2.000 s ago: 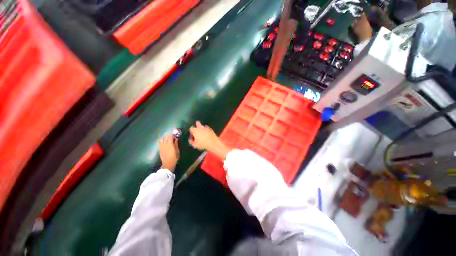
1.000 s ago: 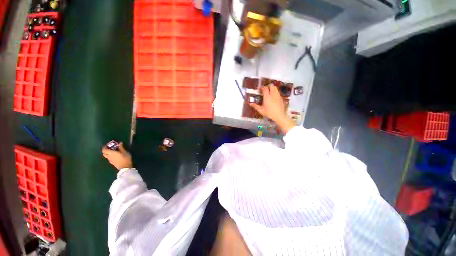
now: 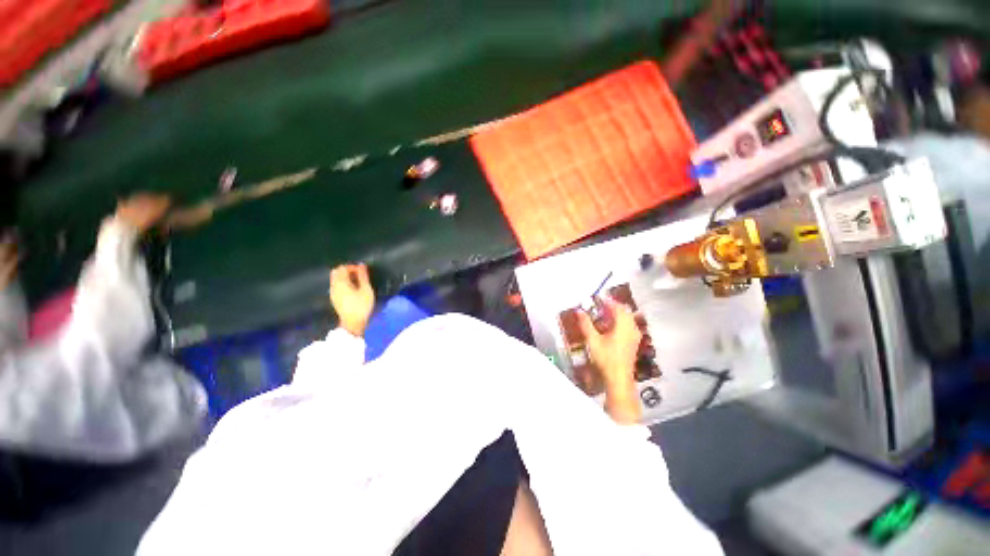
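Observation:
My right hand [image 3: 616, 345] is over the brown fixture blocks [image 3: 575, 350] on the white press table [image 3: 706, 326], its fingers around a small dark electronic unit [image 3: 601, 315]. My left hand [image 3: 352, 295] is at the near edge of the green belt, fingers curled; whether it holds anything is too small to tell. Two small units lie on the belt, one dark and pinkish [image 3: 423, 168], one pale [image 3: 445, 203]. Another small unit [image 3: 227, 178] lies further left. A small dark round-cornered piece [image 3: 650, 396] lies beside the fixture.
A red-orange tray [image 3: 586, 158] lies on the belt beside the press table. The brass-coloured press head [image 3: 716, 258] stands behind the fixture. Dark pliers [image 3: 708, 382] lie at the table's right. Another person's hand [image 3: 143, 210] reaches over the belt at left. A blue stool [image 3: 393, 324] is below.
The view has turned, so the belt now runs across the top. My left hand has moved off the belt's middle to its near edge. My right hand remains at the fixture.

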